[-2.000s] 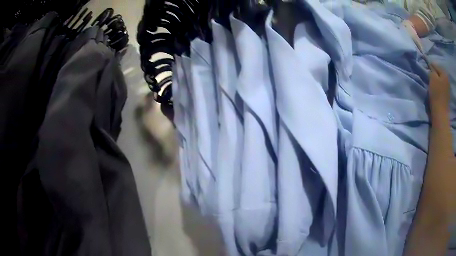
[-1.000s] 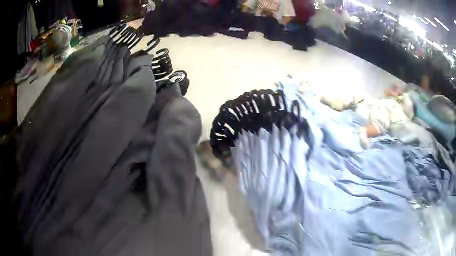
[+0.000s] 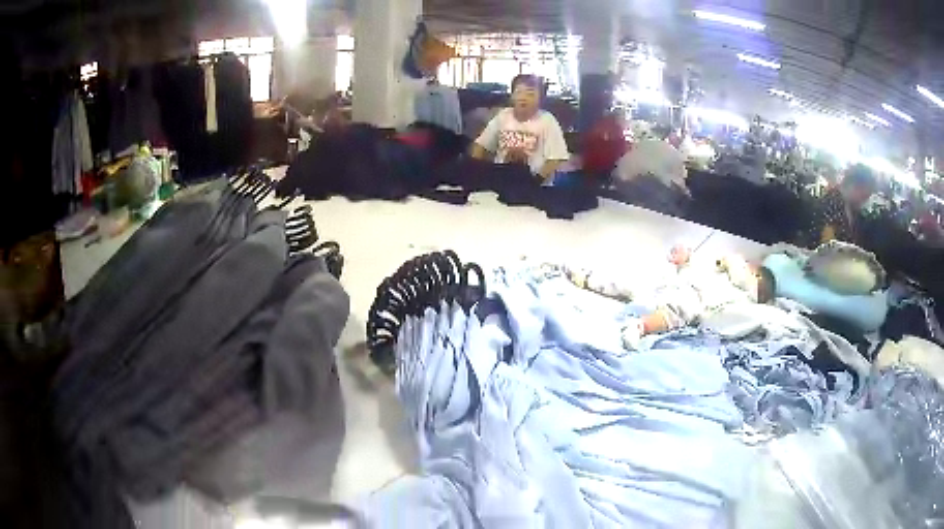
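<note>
A pile of light blue blouses (image 3: 611,424) lies on the white table (image 3: 383,229), nearest in front of me. Those at its left side hang close together on black hangers (image 3: 419,294), whose hooks bunch at the far end. Grey jackets (image 3: 197,310) lie stacked to the left, also with black hooks. Neither of my hands is in the picture.
Narrow blue strips (image 3: 787,387) lie in a heap at right. Clear plastic bags (image 3: 880,444) lie at lower right. Whitish cloth items and a light blue item (image 3: 828,300) lie behind. Dark cloth (image 3: 414,170) lies at the far edge, with a person (image 3: 523,134) behind it.
The view has lifted and widened from the close blouses to the room. The forearm and hand at the right, seen two seconds ago, are out of the picture.
</note>
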